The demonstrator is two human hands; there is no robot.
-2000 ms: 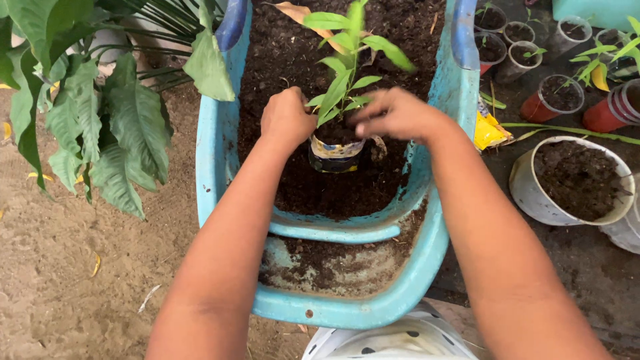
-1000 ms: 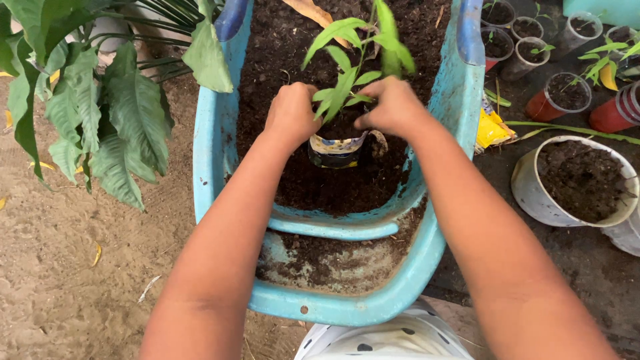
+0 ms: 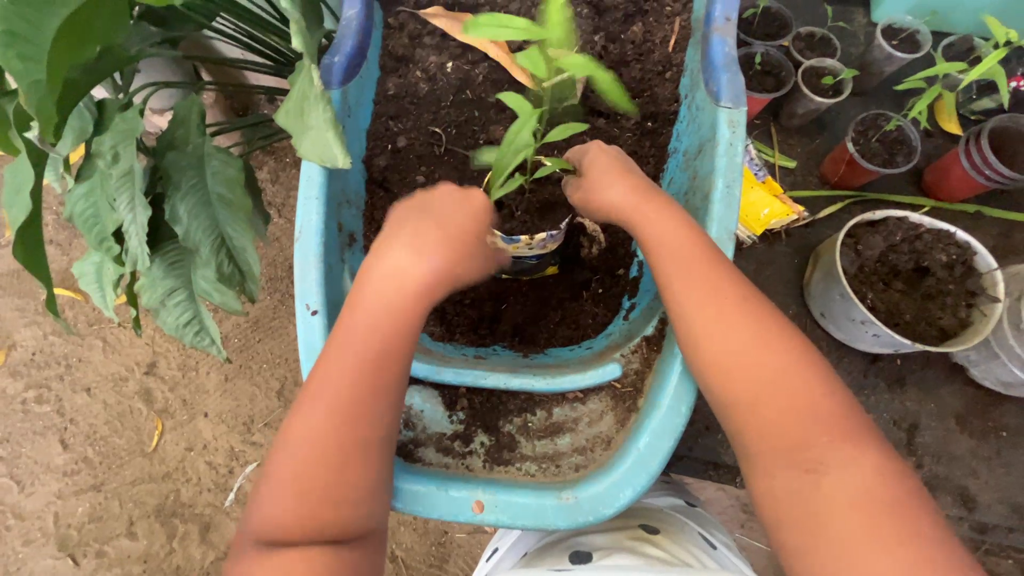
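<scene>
A leafy green seedling (image 3: 528, 144) stands in a small printed plastic grow bag (image 3: 532, 244) filled with soil. The bag rests on dark potting soil (image 3: 512, 320) inside a blue plastic tub (image 3: 516, 500). My left hand (image 3: 444, 236), blurred, is at the bag's left rim with its fingers curled; whether it grips the rim is hidden. On the right, my right hand (image 3: 604, 180) is at the plant's lower leaves and the bag's upper right side, fingers bent, and its hold is unclear.
Right of the tub stand a white bucket of soil (image 3: 912, 280), several plastic cups with seedlings (image 3: 872, 152), stacked red cups (image 3: 972, 160) and a yellow packet (image 3: 764, 200). Large leaves (image 3: 200, 200) overhang the tub's left edge. A dry leaf (image 3: 476, 40) lies on the soil.
My left hand has shifted from beside the stem toward the bag's lower left rim. My right hand, nearer the stem before, is now a little farther up and right.
</scene>
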